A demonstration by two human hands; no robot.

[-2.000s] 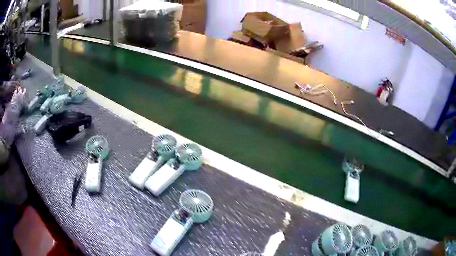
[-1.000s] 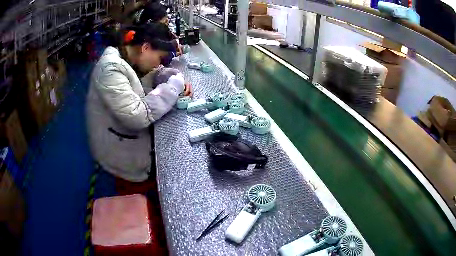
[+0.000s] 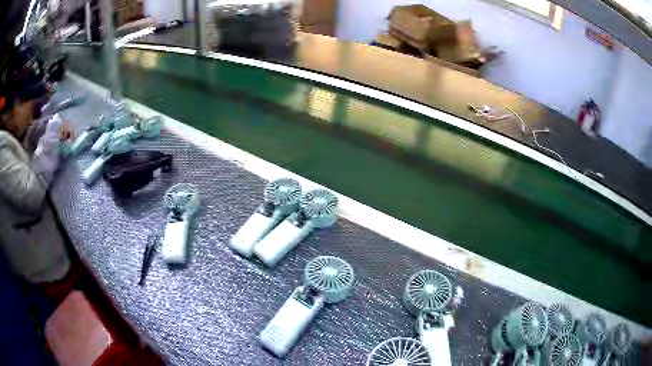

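Neither of my hands shows clearly. Nearest me, a mint-green fan head is cut off by the bottom edge. Just above it lies or is held another fan with a pale handle; a small pale blurred patch beside its neck cannot be made out. A part-assembled fan lies mid-bench, its dark neck exposed. Two fans lie side by side behind it, and a single fan lies further left. Dark tweezers lie beside that one.
A cluster of fans stands at the right edge. The green belt runs beyond the bench. A black pouch and more fans lie at left, by a seated person and a red stool.
The view swung left to the neighbouring person, then back right. The fan seen on the belt two seconds ago no longer shows there; another fan and a fan head now show at the bench's near side.
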